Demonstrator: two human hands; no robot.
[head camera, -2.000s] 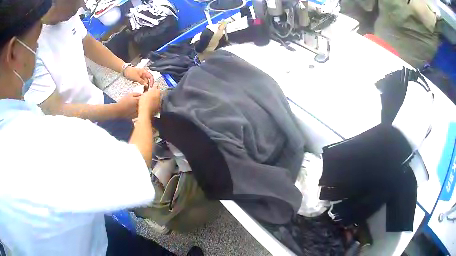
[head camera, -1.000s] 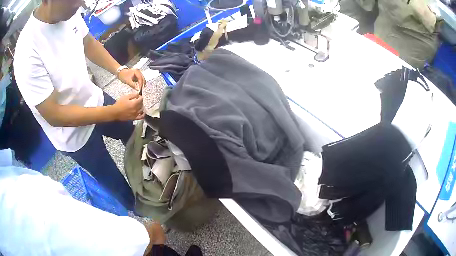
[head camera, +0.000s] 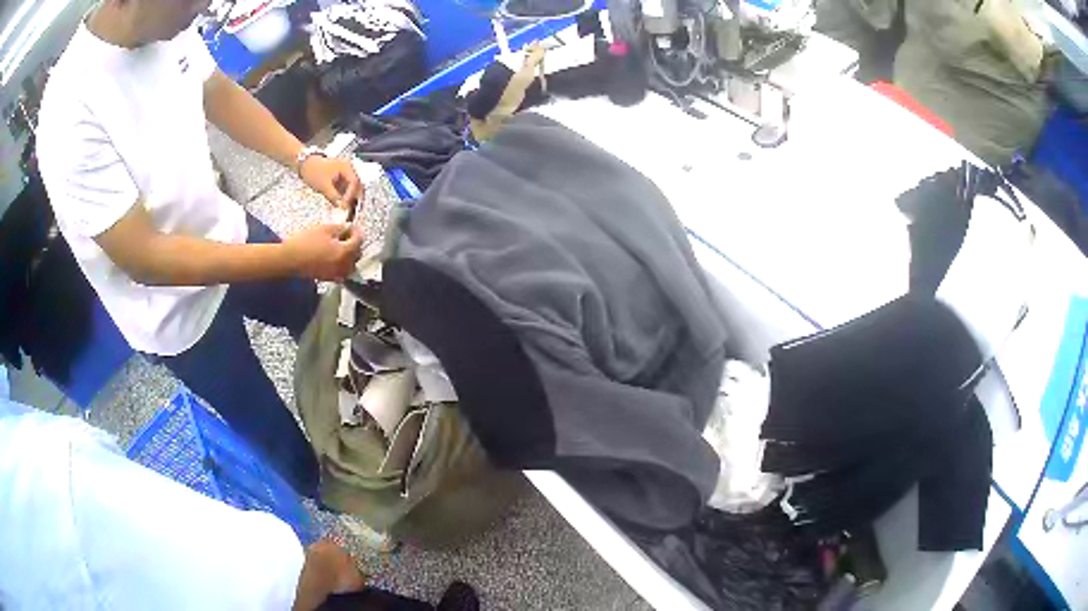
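Note:
A dark grey fleece-like garment (head camera: 585, 275) lies in a soft heap over the front edge of the white table (head camera: 764, 227). A smooth black band (head camera: 465, 358) runs along its near left side. Black cut panels (head camera: 871, 418) lie stacked to its right, with a whitish crumpled wrap (head camera: 742, 442) between. An olive-green sack (head camera: 447, 489) stands on the floor and holds light cut pieces with dark edges (head camera: 388, 400). Neither of my hands is in the picture.
A person in a white shirt (head camera: 155, 179) stands at left, holding a small piece in both hands. Another person's pale blue back (head camera: 143, 525) fills the lower left. A blue crate (head camera: 215, 460) is between them. A sewing machine (head camera: 716, 60) stands at the far side.
The person in pale blue has moved from beside the garment down to the lower left, uncovering the sack and crate. The white-shirted person's hands have shifted slightly. The garment has hardly moved.

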